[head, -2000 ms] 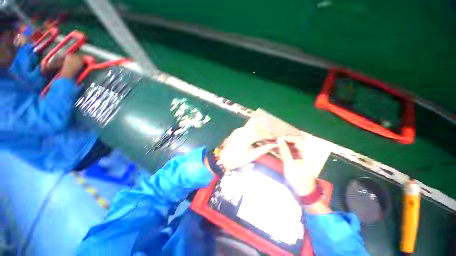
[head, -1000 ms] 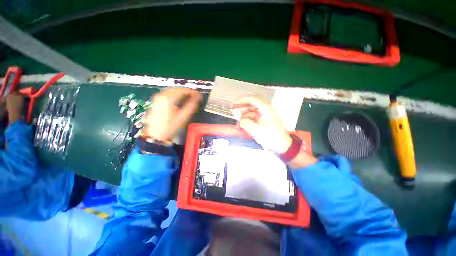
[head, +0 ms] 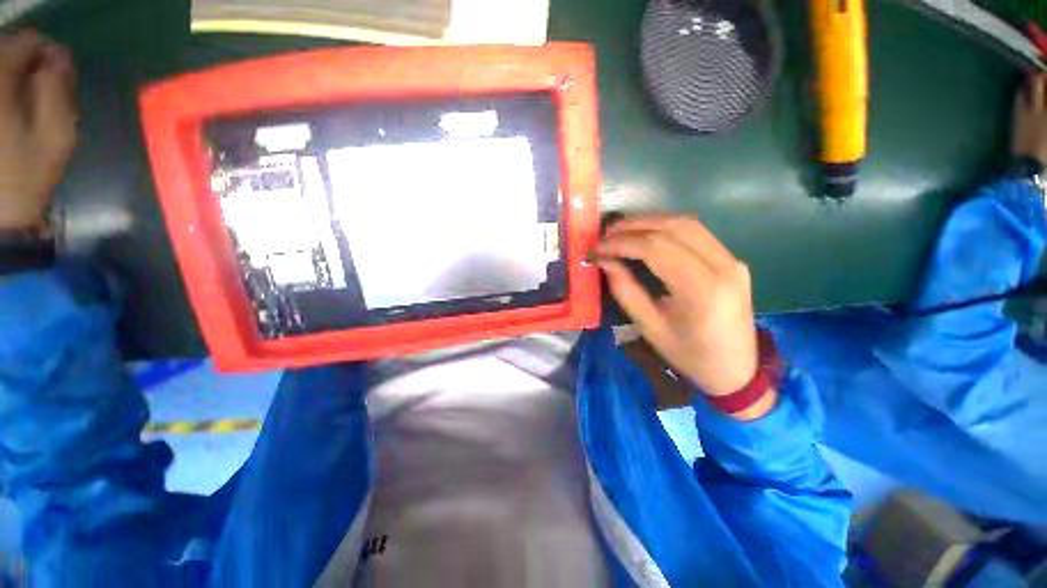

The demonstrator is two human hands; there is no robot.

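Observation:
The red frame [head: 583,172] lies flat on the dark green bench in front of me, with an open-backed tablet [head: 402,308] inside it. The tablet's battery [head: 442,218] glares white, and its circuit board [head: 276,224] is at the left. My right hand [head: 689,304] is at the frame's right side, thumb and fingertips pinched together by its edge; a small dark thing shows at the fingertips, too small to name. My left hand [head: 32,132] is at the far left, cut off by the picture's edge and blurred; its fingers and any held thing cannot be made out.
The adhesive strip sheet [head: 322,14] lies behind the frame. A round black mesh-like dish [head: 710,63] and a yellow electric screwdriver [head: 840,86] lie at the back right. Another person's hand [head: 1030,121] and blue sleeve show at the far right.
The view has tipped down and turned right. My right hand has moved from the adhesive sheet to the frame's right side. My left hand is now farther left of the frame.

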